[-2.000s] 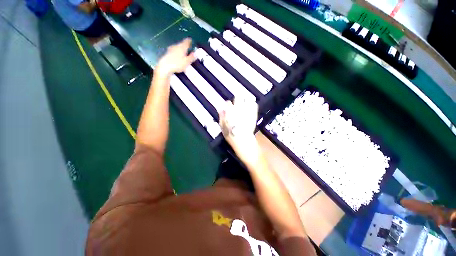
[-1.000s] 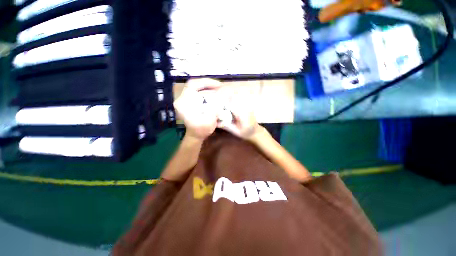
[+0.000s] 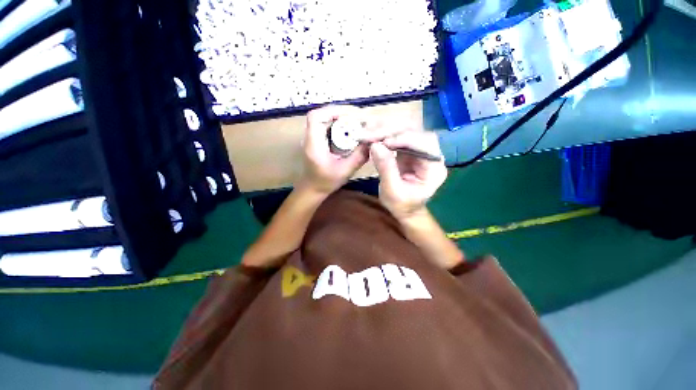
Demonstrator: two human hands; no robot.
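My left hand (image 3: 323, 152) holds a small round white part (image 3: 343, 135) with dark spots on its face, over the cardboard sheet. My right hand (image 3: 410, 169) holds a thin dark rod-like tool (image 3: 413, 153) between thumb and fingers. The tool points left and its near end meets or nearly meets the white part; exact contact is hard to tell. The cardboard sheet (image 3: 263, 156) lies under and behind the hands.
A parts tray (image 3: 271, 114) heaped with white parts is straight ahead. Stacked black slotted trays (image 3: 126, 152) with white tubes (image 3: 57, 212) stand at left. At right are a silvery screw box (image 3: 510, 67) in a blue tray (image 3: 453, 103), a black cord (image 3: 549, 99) and a blue crate (image 3: 581, 177).
The view has turned from the tube trays to the cardboard. My hands came off the tubes and together. The white part and thin tool now show clearly in them.
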